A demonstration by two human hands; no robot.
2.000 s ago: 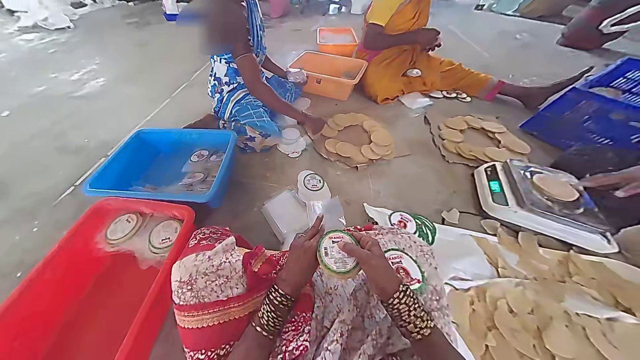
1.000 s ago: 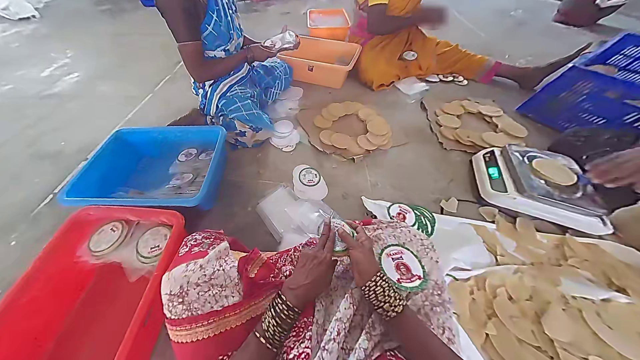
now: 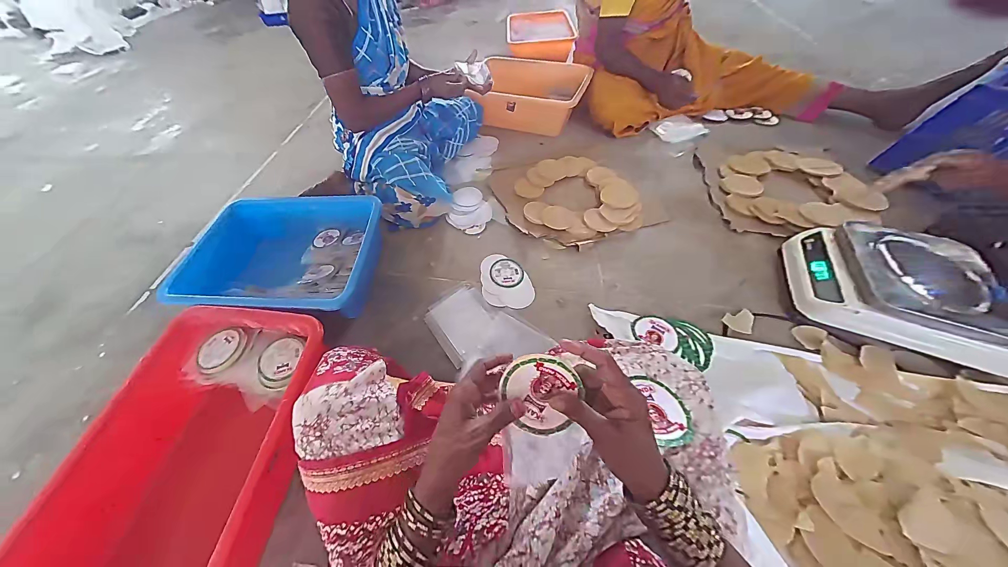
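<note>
My left hand point(image 3: 465, 421) and my right hand point(image 3: 618, 421) hold a round packet with a green-rimmed printed label point(image 3: 542, 394) between thumbs and fingers, above my lap. Clear plastic hangs below it. Another round label point(image 3: 665, 409) lies on my lap beside my right hand. Beyond my hands, a stack of clear plastic bags point(image 3: 480, 323) rests on the floor, with white discs and a small printed disc point(image 3: 506, 273) behind it. More green-edged labels point(image 3: 657, 332) lie on a white sheet to the right.
A red tub point(image 3: 157, 449) with round packets point(image 3: 223, 350) and a blue tub point(image 3: 268, 244) stand left. Thin tan discs point(image 3: 890, 488) are heaped at right below a weighing scale point(image 3: 921, 291). Disc rings point(image 3: 559, 216) lie on cardboard ahead. Two people sit beyond, near orange tubs point(image 3: 528, 98); another person's hand is at right.
My hands have raised the round packet so its label faces me; one second ago it was tilted among my fingers. The tan disc on the scale is gone, and the co-worker's hand there has moved away.
</note>
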